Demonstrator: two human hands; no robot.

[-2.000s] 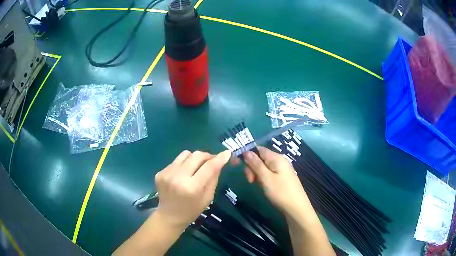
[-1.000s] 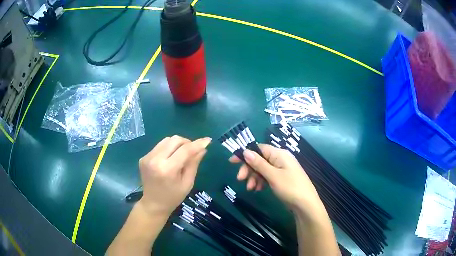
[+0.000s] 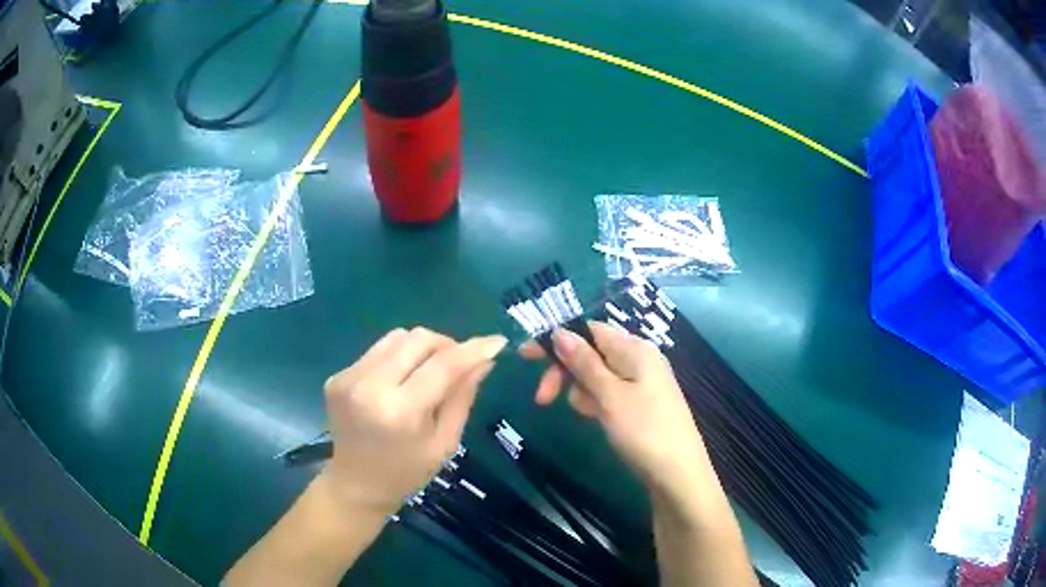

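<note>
My right hand (image 3: 631,384) holds a small fan of black wires (image 3: 548,298), pinched below the white marker sleeves near their ends. The black tips point up and away from me. My left hand (image 3: 407,413) is just left of the fan, thumb and forefinger pinched together; nothing shows between them. More black wires with white sleeves (image 3: 757,436) lie under and right of my right wrist. Other sleeved bundles (image 3: 528,476) lie between my forearms. A grey flat end, perhaps the steel ruler (image 3: 307,452), shows left of my left hand.
The red heat gun (image 3: 413,161) stands nozzle up beyond my hands, its cord (image 3: 258,98) looped behind. Clear bags (image 3: 207,247) lie left. A bag of white sleeves (image 3: 663,235) lies right of centre. A blue bin (image 3: 935,264), paper sheet (image 3: 983,482) and metal machine (image 3: 34,126) stand at the sides.
My left hand moved off the fan to the left, then slightly back towards it. A thin grey strip seen across the fan at first no longer shows. The view has shifted slightly.
</note>
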